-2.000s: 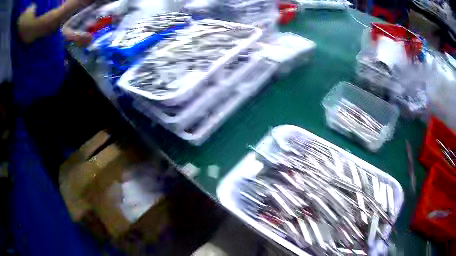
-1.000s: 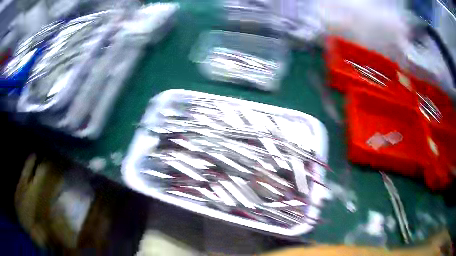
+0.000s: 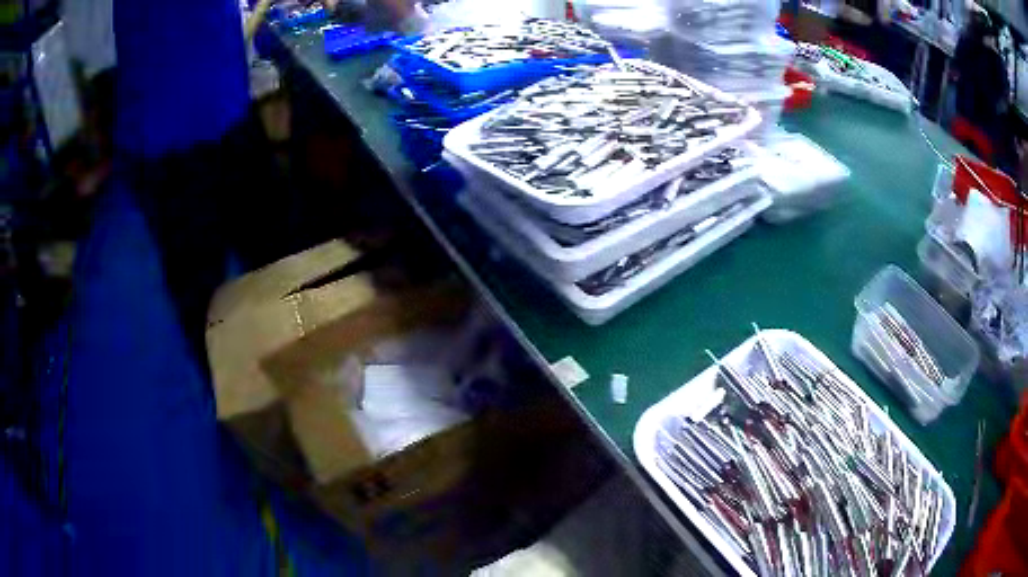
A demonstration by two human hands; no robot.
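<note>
A white plastic tray lies on the green bench at the lower right, heaped with slim silver motors that have dark red and black parts among them. The tray's lower edge is cut off by the picture. A small clear plastic box with thin silver pieces stands behind it to the right. Neither of my hands is in view. A pale, blurred shape at the bottom edge is too unclear to name.
Stacked white trays full of silver parts stand farther back, beside a blue tray. A red bin is cut off at the right. Paper scraps lie near the bench edge. An open carton is on the floor; a person in blue stands beyond.
The view has swung left since one second ago. The tray of motors now sits at the lower right, and the stacked trays and carton show more fully.
</note>
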